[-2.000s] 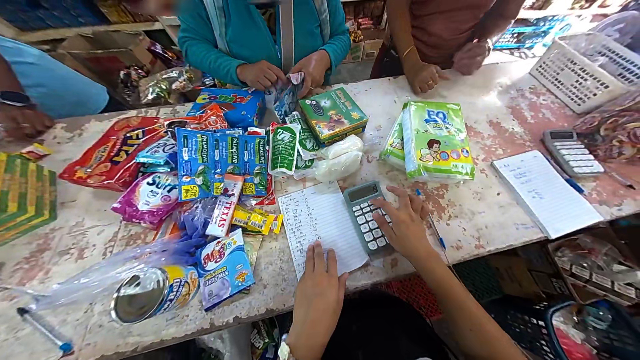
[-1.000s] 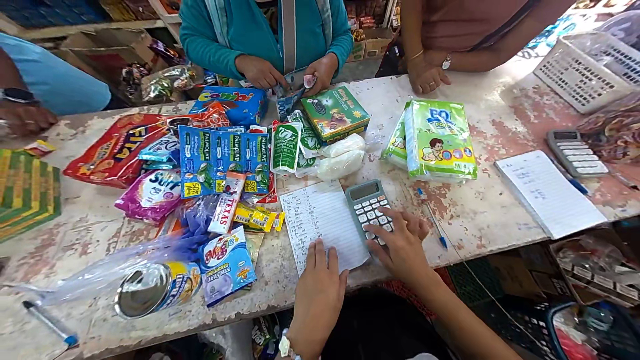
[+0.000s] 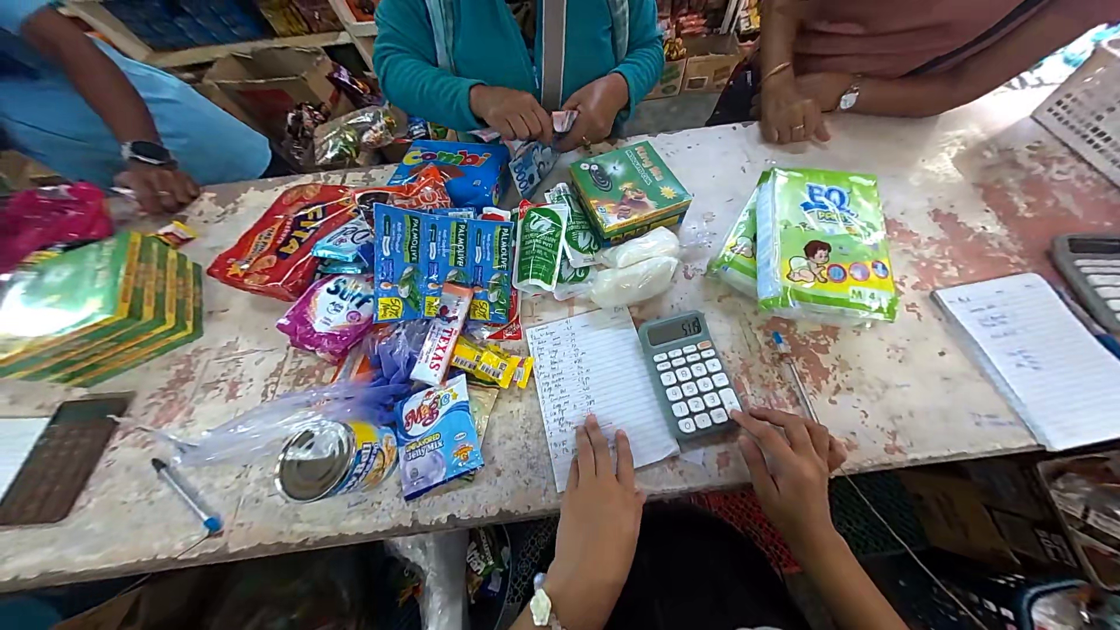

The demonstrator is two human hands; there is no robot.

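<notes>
My left hand (image 3: pixel 602 490) lies flat on the lower part of a handwritten lined sheet (image 3: pixel 626 376), fingers pointing away from me and holding nothing. Over the lower right corner of a grey calculator (image 3: pixel 691 374), my right hand (image 3: pixel 787 459) has a finger at the keys. The calculator overlaps the sheet's right edge and its display shows digits. A blue-capped pen (image 3: pixel 794 376) lies right of it, partly behind my right hand. Left of the sheet are a jelly mix sachet (image 3: pixel 440 437), a tin can (image 3: pixel 319 461) and a strip of Palmolive sachets (image 3: pixel 444 262).
Across the counter (image 3: pixel 945 385), a person in teal holds paper notes (image 3: pixel 563 121); other people's hands rest at both sides. Around are diaper packs (image 3: pixel 827 245), a mosquito coil box (image 3: pixel 632 191), stacked green boxes (image 3: pixel 105 306), a second notebook (image 3: pixel 1037 350) and another pen (image 3: pixel 187 496).
My right hand has shifted from the middle of the calculator's keys to its lower right corner. The view has moved slightly.
</notes>
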